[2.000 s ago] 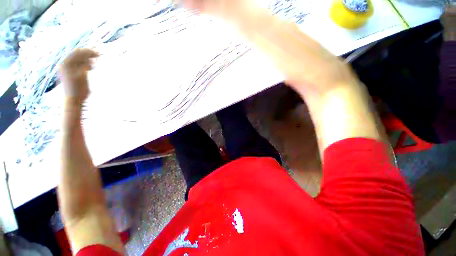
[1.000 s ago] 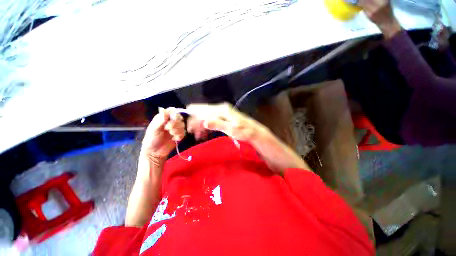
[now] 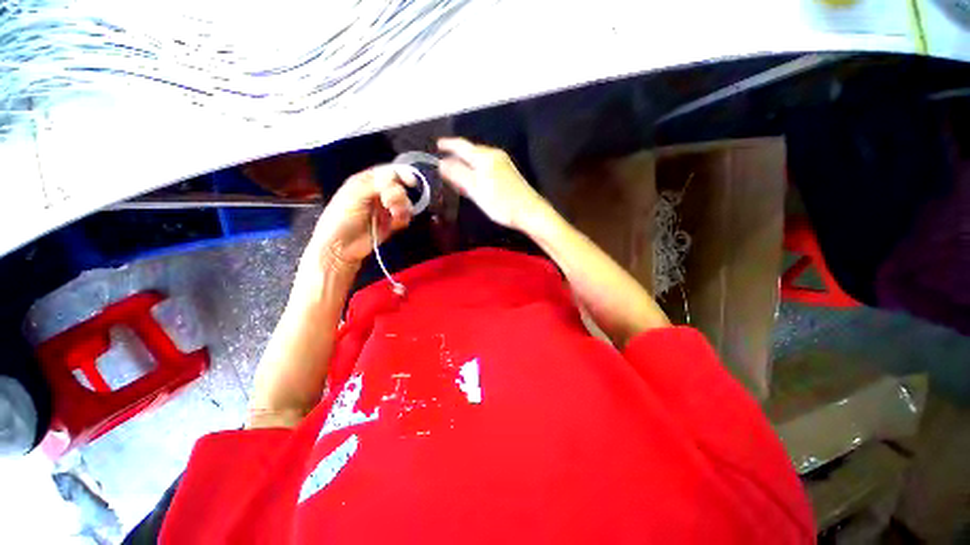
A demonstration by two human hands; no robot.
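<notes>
A pale coiled cable [image 3: 423, 192] forms a small ring above my lap, just off the table edge. My left hand [image 3: 365, 216] holds the ring at its left side between thumb and fingers. One cable end hangs from my left hand, with a small pale tip [image 3: 399, 288] against my red shirt. My right hand [image 3: 481, 183] is just right of the ring, slightly blurred, its fingers apart; I see nothing in it. Many loose wavy strands, a cable bundle [image 3: 229, 80], lie on the white table [image 3: 511, 69].
An open cardboard box [image 3: 741, 256] with tangled pale loops stands right of my lap. Other cartons [image 3: 862, 426] lie at the lower right. A red stool [image 3: 122, 367] stands on the floor at left. A blue crate [image 3: 160, 247] is under the table. A person's purple sleeve [image 3: 941, 266] is at right.
The cable, earlier trailing out to the right of my hands, is now wound into a ring. My right hand has come away from my left hand. The other person's hand has left the view.
</notes>
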